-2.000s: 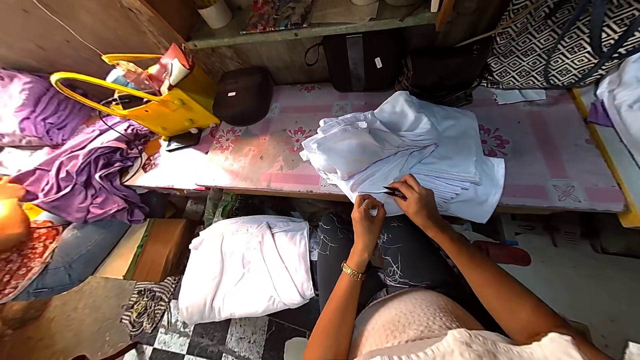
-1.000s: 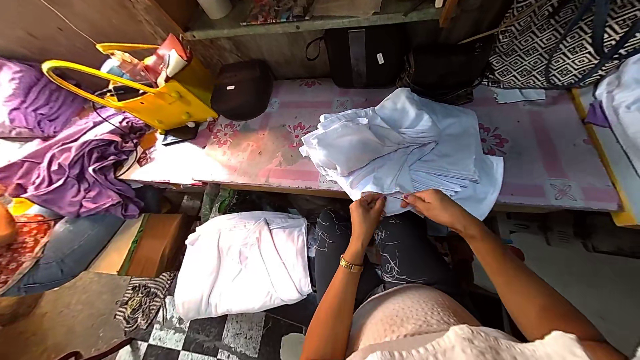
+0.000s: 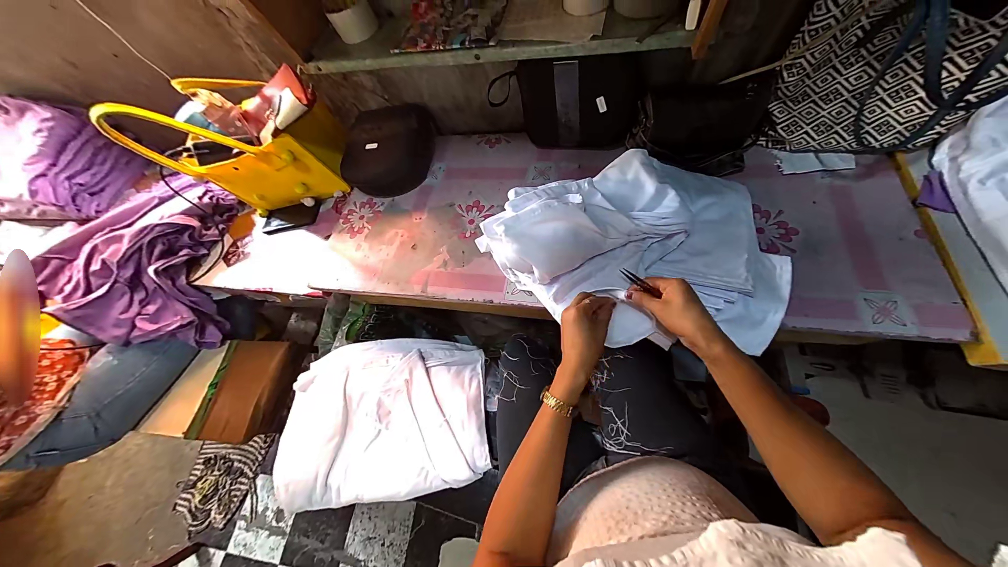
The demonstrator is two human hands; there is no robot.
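Note:
A stack of white garments (image 3: 701, 228) lies on the table's front edge, its near part hanging over toward my lap. My left hand (image 3: 587, 331), with a gold-coloured bracelet at the wrist, pinches the edge of the top white cloth. In my right hand (image 3: 676, 313) is a small pair of dark thread snips (image 3: 639, 282), blades pointing up and left, just above the cloth. The fingertips of both hands are close together at the cloth edge. Loose thread ends (image 3: 622, 429) lie on my dark trousers.
A folded white pile (image 3: 386, 425) sits left of my legs. The table (image 3: 441, 276) holds a yellow handbag (image 3: 276, 173) and black cases (image 3: 390, 150). Purple cloth (image 3: 134, 268) and part of another person (image 3: 102, 394) are at the left. A patterned bag (image 3: 843, 87) stands at back right.
The snips show above the cloth again, raised from their position one second ago. My left hand stays at the cloth edge.

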